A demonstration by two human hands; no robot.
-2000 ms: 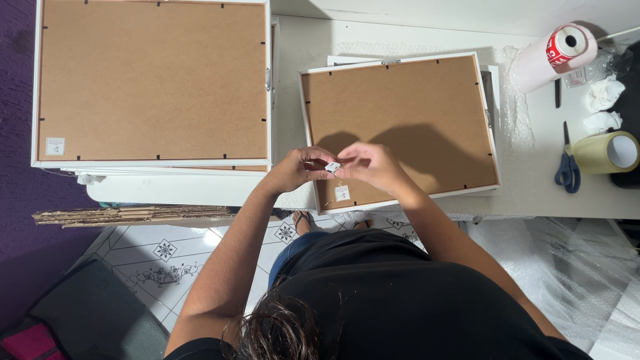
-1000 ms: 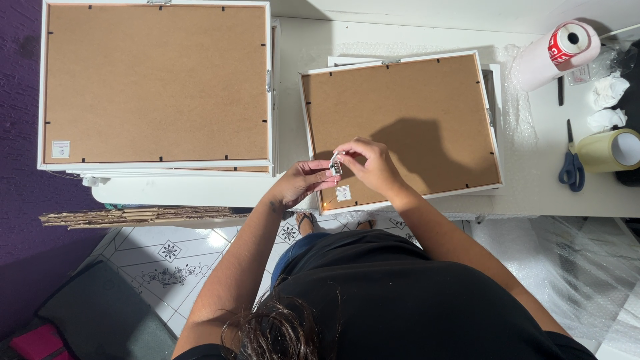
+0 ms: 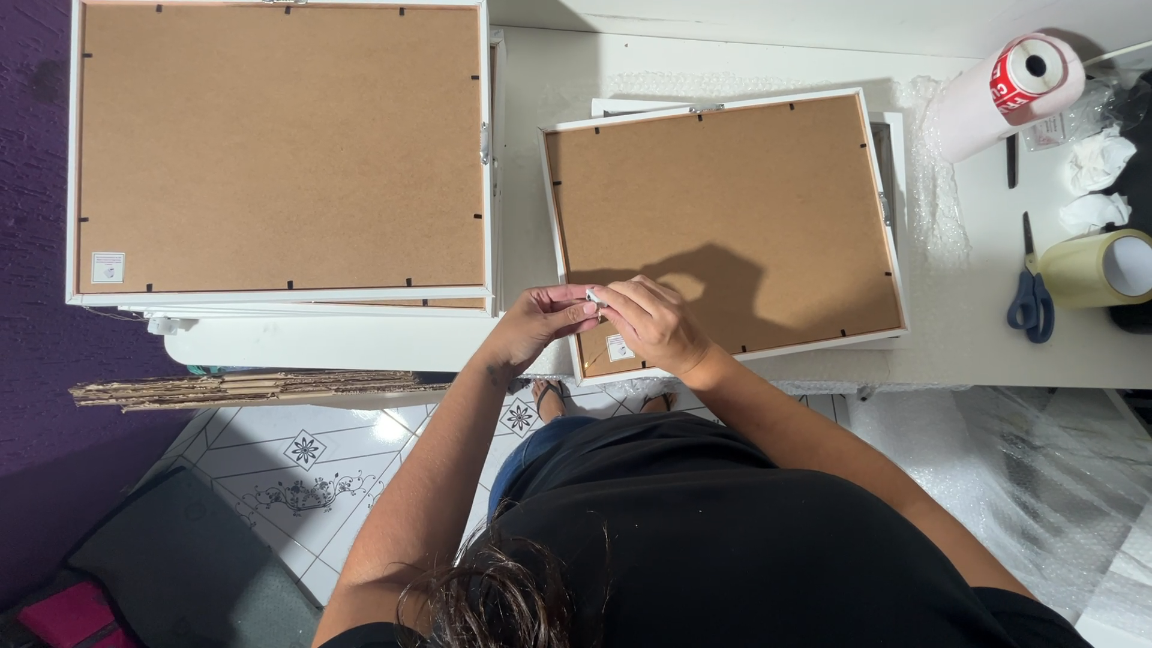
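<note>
My left hand (image 3: 551, 321) pinches a small pale item (image 3: 594, 297) between thumb and fingers, over the lower left part of a picture frame (image 3: 783, 207). The fingers of my right hand (image 3: 650, 319) meet it from the other side and cover much of it, so what it is cannot be made out. This frame lies face down, its brown backing board up, with black tabs around the edge and metal hangers on the top and right sides. A small printed sticker (image 3: 620, 347) is just below my fingers. Another frame sits partly under it.
More white frames (image 3: 279, 153) are stacked face down at left. On the right lie scissors (image 3: 1030, 306), a roll of clear tape (image 3: 1100, 268), a label roll (image 3: 1026, 76), crumpled paper (image 3: 1100, 160) and bubble wrap (image 3: 936, 180). Flattened cardboard (image 3: 261, 387) shows below the table's left edge.
Both hands stay together over the frame's lower left. The fingers of my right hand have closed in over the small item, which showed more plainly a second ago.
</note>
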